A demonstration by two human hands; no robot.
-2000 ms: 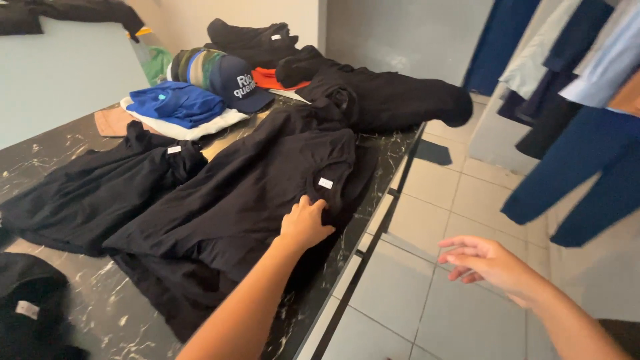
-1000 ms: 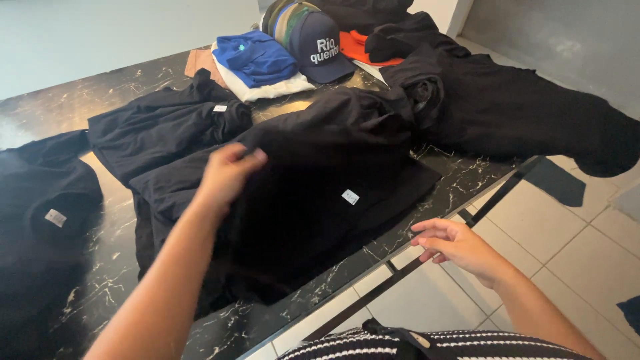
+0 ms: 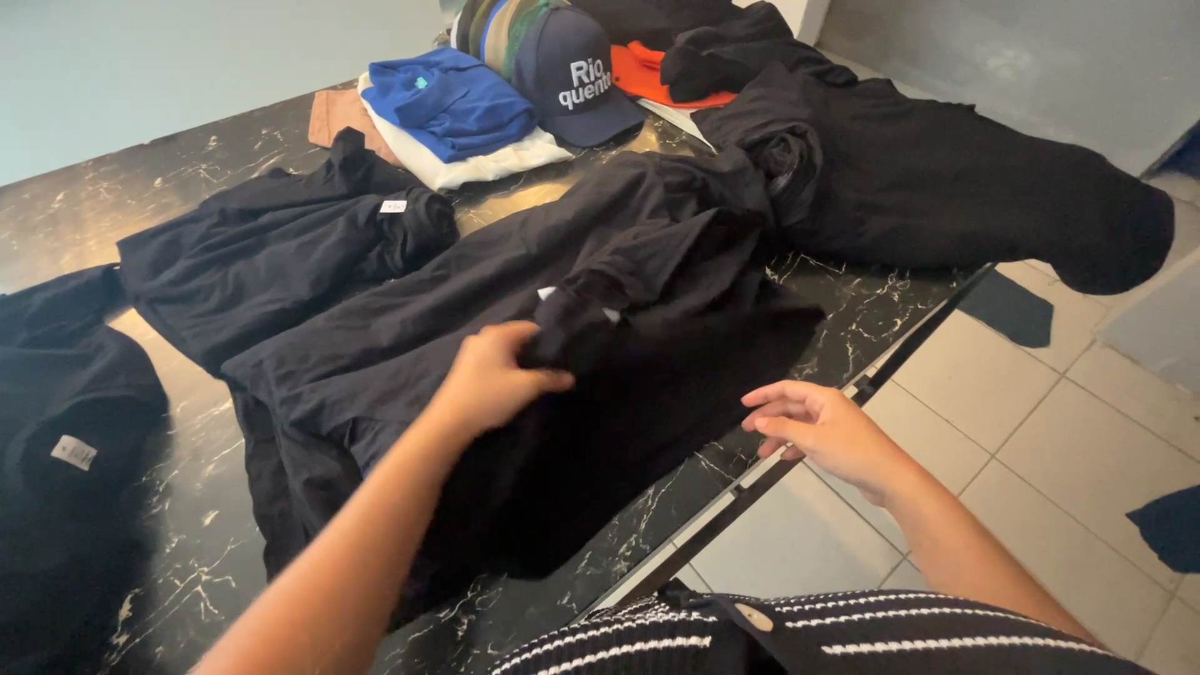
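Black T-shirts lie spread over a dark marbled table. My left hand [image 3: 497, 375] is at the neck of the middle black shirt [image 3: 600, 441], its thumb and fingers pinching the dark cloth near the collar, where small white labels show. Past the table's front edge hangs my right hand [image 3: 797, 422], fingers slightly curled and apart, holding nothing. To the left lie a smaller black garment [image 3: 291, 244] with a white tag and another black shirt [image 3: 66, 384] with a white label.
A folded blue garment [image 3: 450, 103] rests on white cloth, beside a row of caps [image 3: 572, 80]. Orange cloth [image 3: 647, 75] lies behind. A heap of black garments [image 3: 900, 178] overhangs the right edge of the marbled table [image 3: 872, 309]. Tiled floor [image 3: 1078, 450] shows at the right.
The near part of the middle shirt, flat with its label showing one second ago, is now bunched at the collar by my left hand. The view has turned since two seconds ago.
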